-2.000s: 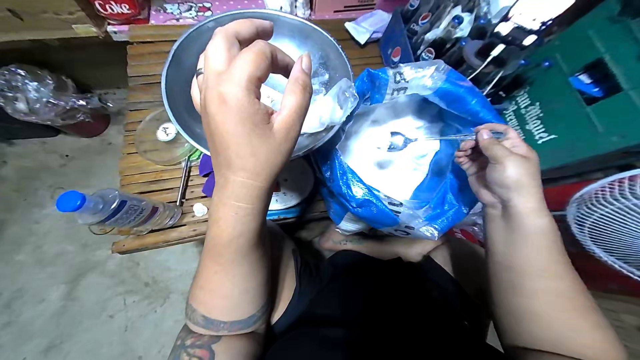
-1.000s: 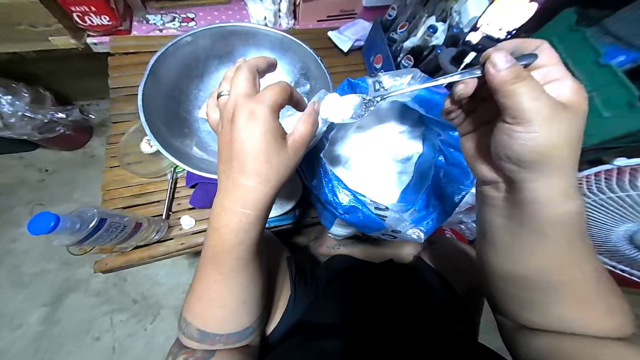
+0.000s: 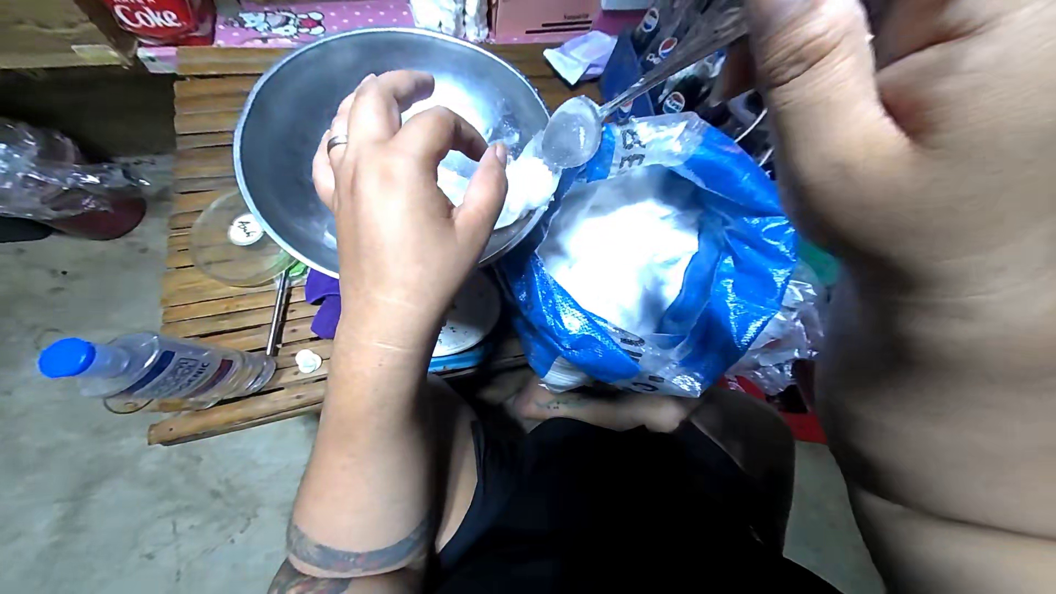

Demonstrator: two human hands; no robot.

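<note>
My left hand, with a ring on it, pinches a small clear plastic bag holding white powder over the right rim of a wide metal bowl. Close to the camera at the right, my right hand grips a metal spoon. The spoon's bowl is tilted down at the mouth of the small bag, with a thin white coating on it. Below the spoon stands a blue and clear plastic sack, rolled open, full of white powder.
A slatted bamboo table carries the metal bowl, a round clear lid, a purple cloth and a weighing scale partly hidden by my left arm. A clear bottle with a blue cap is at the left. Pepsi bottles stand behind the sack.
The spoon has gone from inside the sack, up with a heap of powder, to the small bag, where it is now tipped and nearly bare. My right hand has risen closer to the camera.
</note>
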